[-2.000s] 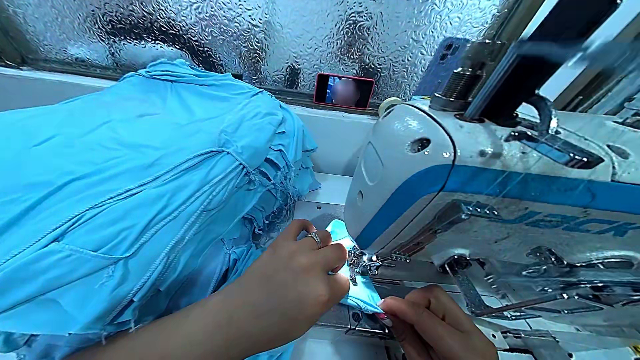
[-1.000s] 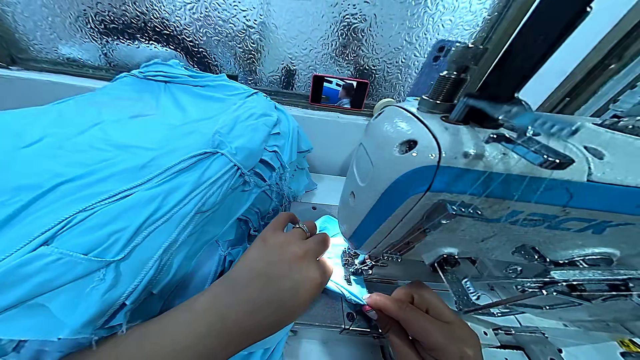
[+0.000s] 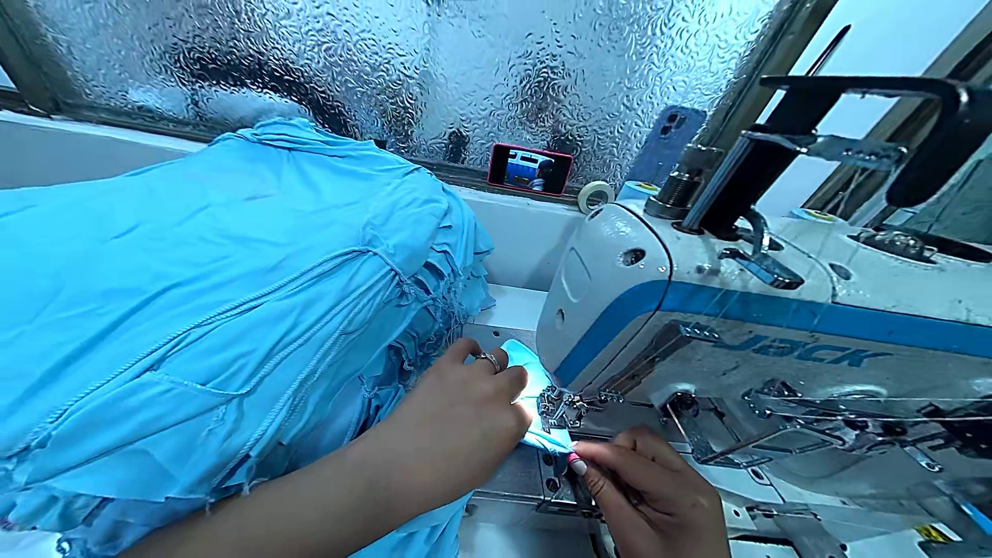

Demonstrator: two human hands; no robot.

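A light-blue fabric piece [image 3: 535,372] lies lit under the presser foot [image 3: 552,411] of a white and blue Jack sewing machine [image 3: 744,310]. My left hand [image 3: 473,411], with a ring on one finger, rests on the fabric just left of the foot, fingers bent; its fingertips are partly hidden. My right hand [image 3: 659,488] pinches the near corner of the fabric between thumb and forefinger, just below the foot. Something small and pink shows at those fingertips. More blue fabric [image 3: 426,535] hangs below my left forearm.
A large pile of light-blue garments with cords [image 3: 232,256] fills the left side, close to my left arm. Behind the machine, a phone with a lit screen [image 3: 530,169], a tape roll [image 3: 595,197] and a second phone [image 3: 668,143] stand by the textured window [image 3: 403,77].
The view has shifted a little. Both hands stay at the fabric beside the presser foot. The picture on the phone screen has changed.
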